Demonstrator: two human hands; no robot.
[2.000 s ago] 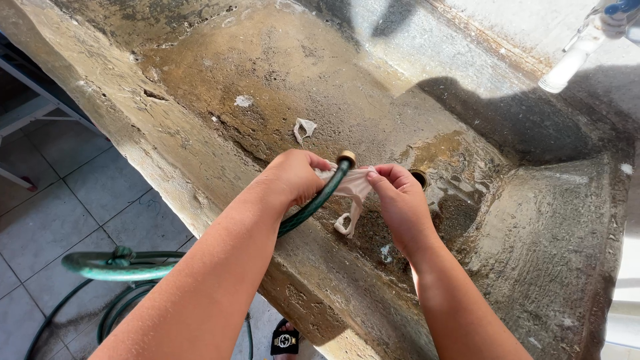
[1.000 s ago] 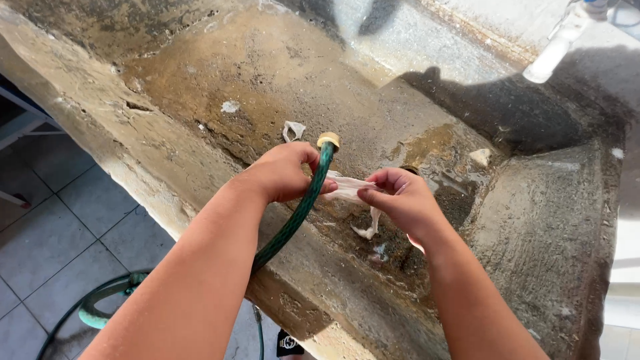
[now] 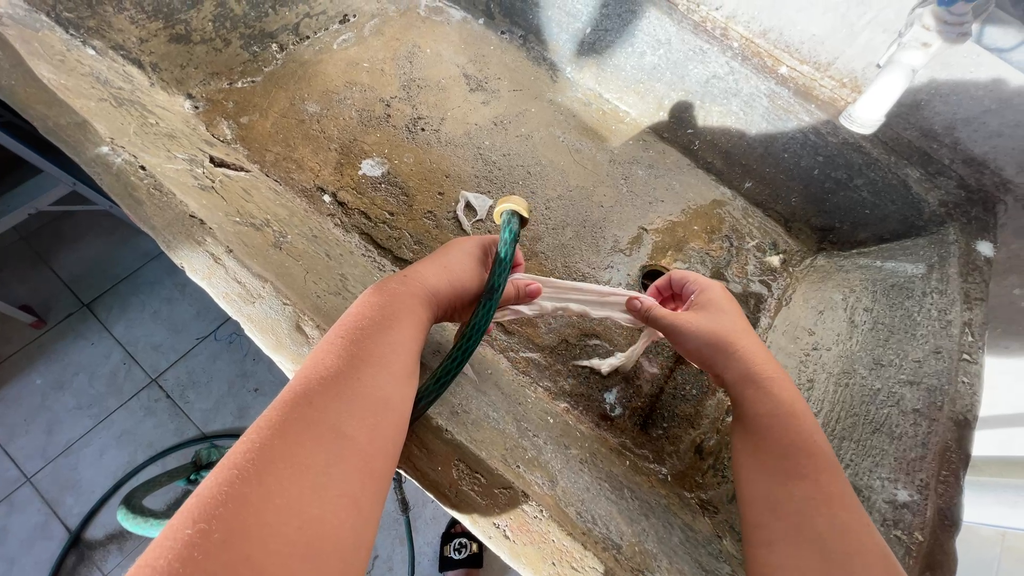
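Between my two hands a pale, thin strip of cloth-like material is stretched above the stained concrete basin. My left hand pinches its left end, and my right hand pinches the right end, from which a loose tail hangs. A green garden hose with a brass-coloured end fitting passes over my left hand and the basin's near edge; whether my fingers also grip it cannot be told. A small pale scrap lies in the basin just left of the fitting.
A round drain hole opens behind my right hand. A white plastic spout juts in at the upper right. On the tiled floor at the left lie more hose and a teal, curved object; a black sandal shows below.
The strip is pulled out longer and flatter between my hands than before, with my right hand farther from my left.
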